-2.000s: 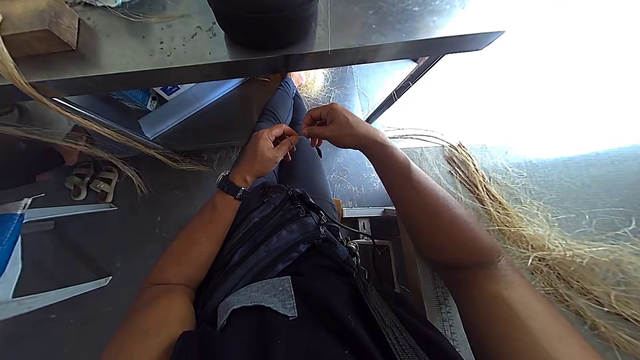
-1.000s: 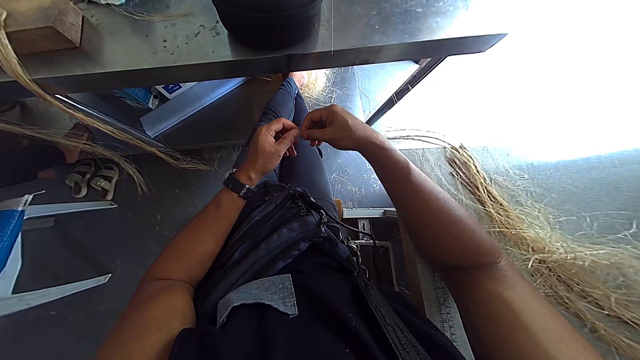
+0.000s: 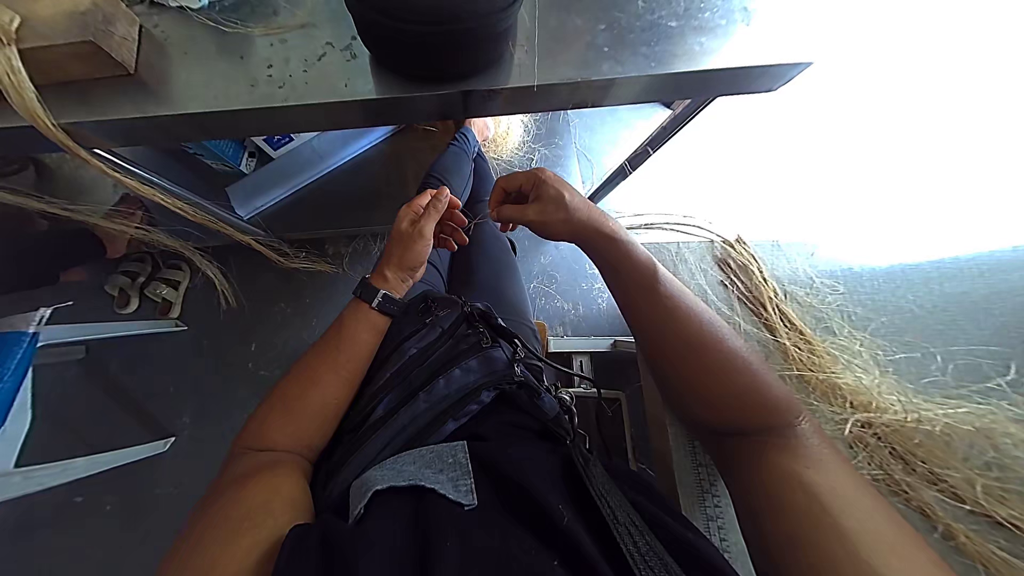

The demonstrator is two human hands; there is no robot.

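My left hand (image 3: 422,232), with a black watch on its wrist, is over my legs, its fingers curled and spread somewhat. Thin fibre strands (image 3: 475,219) show between it and my right hand (image 3: 538,205). The right thumb and fingertips are pinched together on a fine strand. Whether the left fingers also hold the strand is too small to tell. A bundle of pale, dry plant fibre (image 3: 780,320) lies on the floor at the right.
A metal table (image 3: 312,76) bears a black container (image 3: 438,36) and a wooden block (image 3: 72,40). Long fibres (image 3: 152,188) hang over its left edge. A dark waist bag (image 3: 432,360) rests on my lap. Sandals (image 3: 148,284) and metal stand legs (image 3: 104,330) are at the left.
My hands were together at the fingertips one second ago; now they are apart, and the left hand's fingers have opened out. My right hand stays pinched.
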